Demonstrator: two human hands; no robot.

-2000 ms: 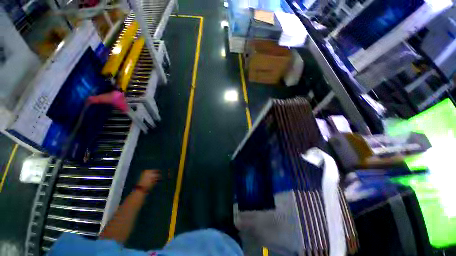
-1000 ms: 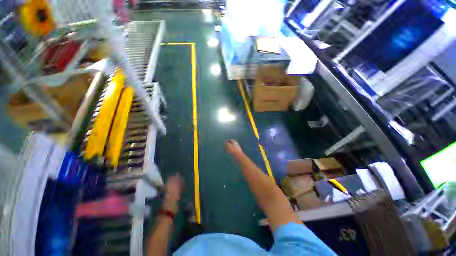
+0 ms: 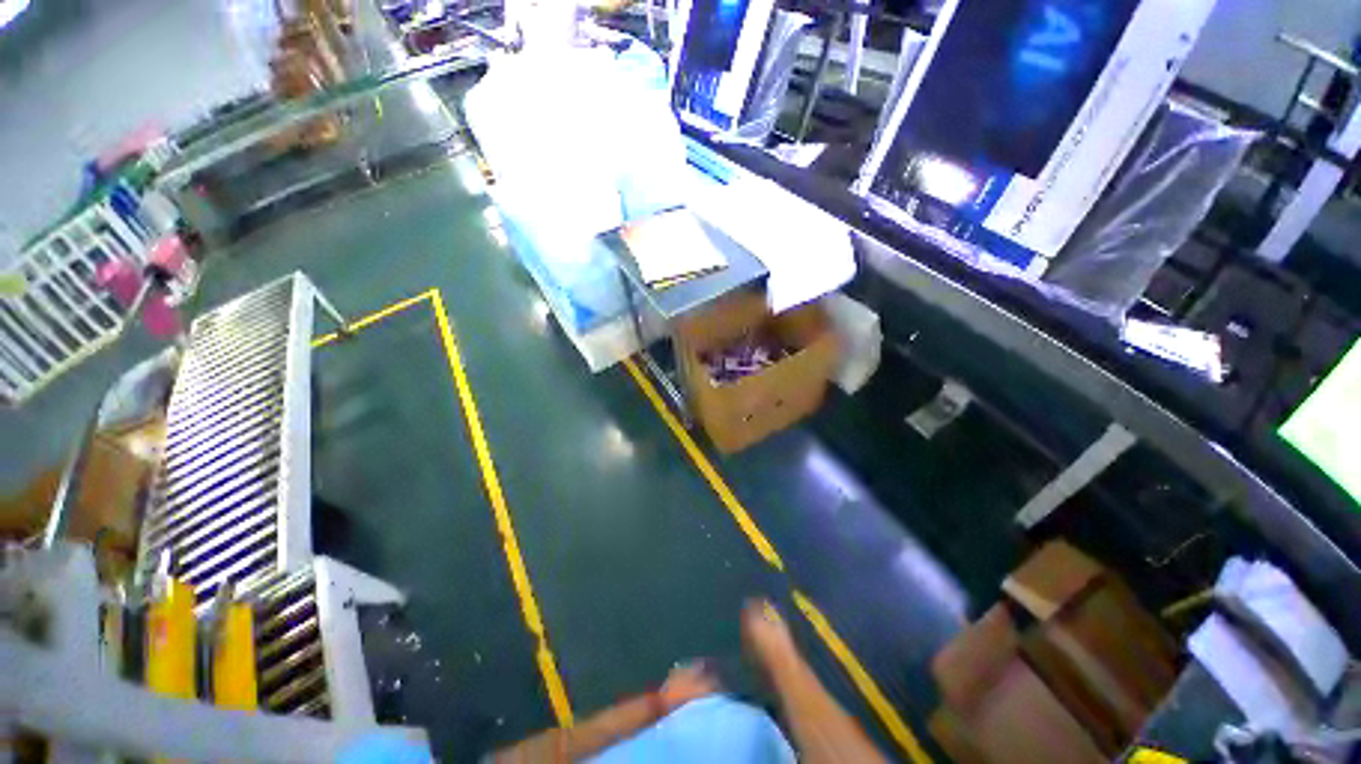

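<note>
My left hand [image 3: 690,684] is small and blurred at the bottom centre, in front of my blue sleeve. My right hand [image 3: 767,627] is a little to its right, over the green floor. No held object shows in either hand, but the finger positions are unclear. Neither hand touches anything visible. An open brown carton [image 3: 764,406] of small packets stands ahead, below the line edge. A side shelf [image 3: 717,287] beside it bears paper forms [image 3: 672,248].
A roller conveyor [image 3: 232,433] is on the left, with yellow bars [image 3: 173,642] near its lower end. Brown cardboard pieces [image 3: 1030,657] lie at lower right. The black line [image 3: 955,291] runs along the right, with a printed carton [image 3: 1097,142] on it. Yellow floor lines [image 3: 500,508] cross the green floor.
The view has moved forward along the aisle and turned. The shelf and open carton are nearer. The stacked printed cartons have left view. My hands are lower in the picture.
</note>
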